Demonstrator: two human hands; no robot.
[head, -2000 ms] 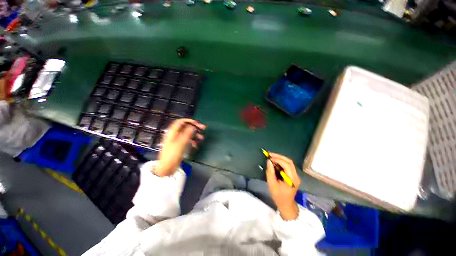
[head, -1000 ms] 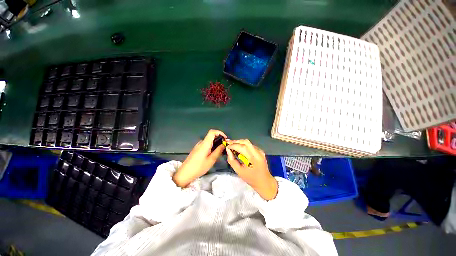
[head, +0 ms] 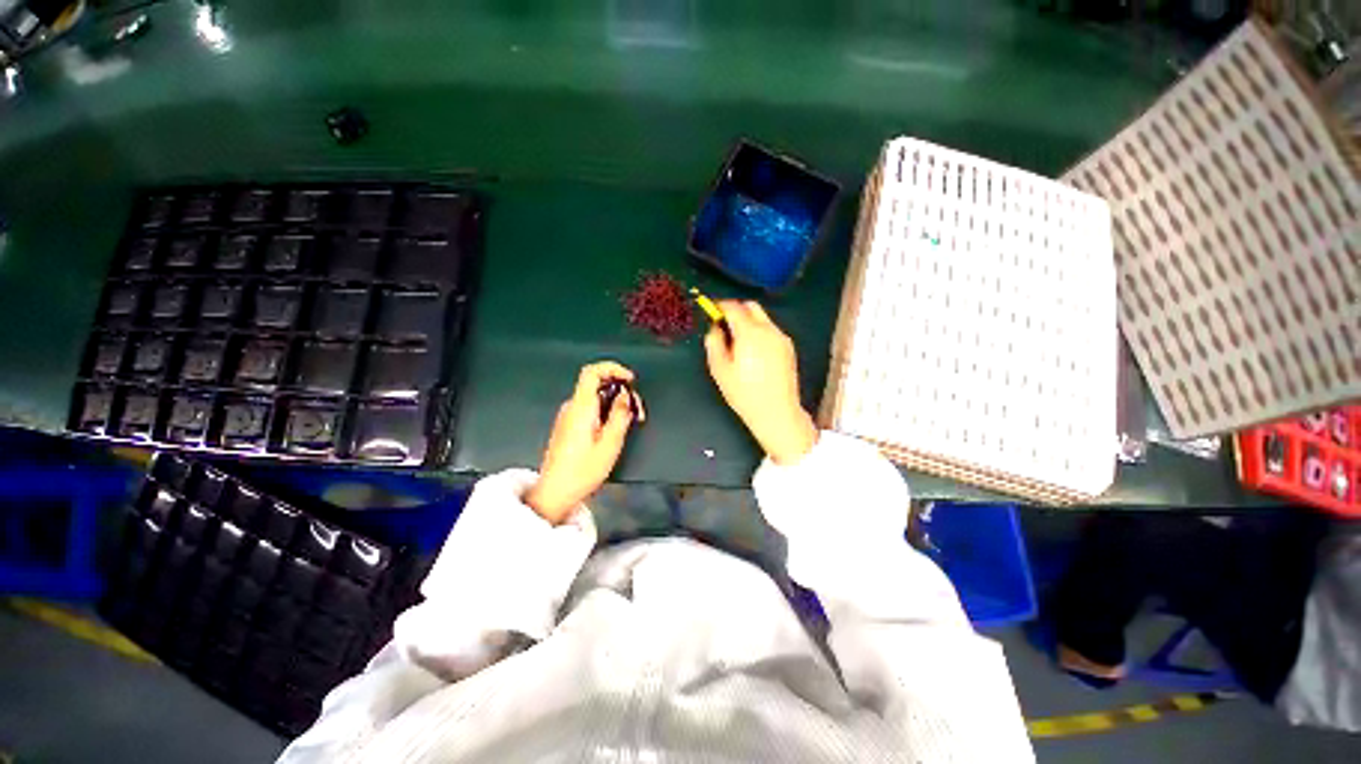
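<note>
My left hand [head: 584, 442] holds a small black housing [head: 617, 397] in its fingertips, low over the bench near its front edge. My right hand [head: 758, 373] holds a slim yellow-and-black tool [head: 708, 306], its tip at the right side of a loose pile of small dark-red parts [head: 657, 305]. The fingers hide most of the tool and part of the housing. Whether the tip grips a red part is too small to tell. A square black box with a blue inside [head: 766, 220] stands behind my right hand.
A black pocket tray [head: 332, 311] lies at left; another [head: 246, 582] hangs below the bench edge. A white slotted stack [head: 978, 321] is at right, a raised slotted sheet [head: 1227, 239] beside it. A red tray [head: 1308, 457], a blue bin [head: 978, 560] and a loose black piece [head: 346, 124] also show.
My left hand has moved from the left tray to the front middle. My right hand joined it with the tool at the housing, then moved forward and right to the red pile.
</note>
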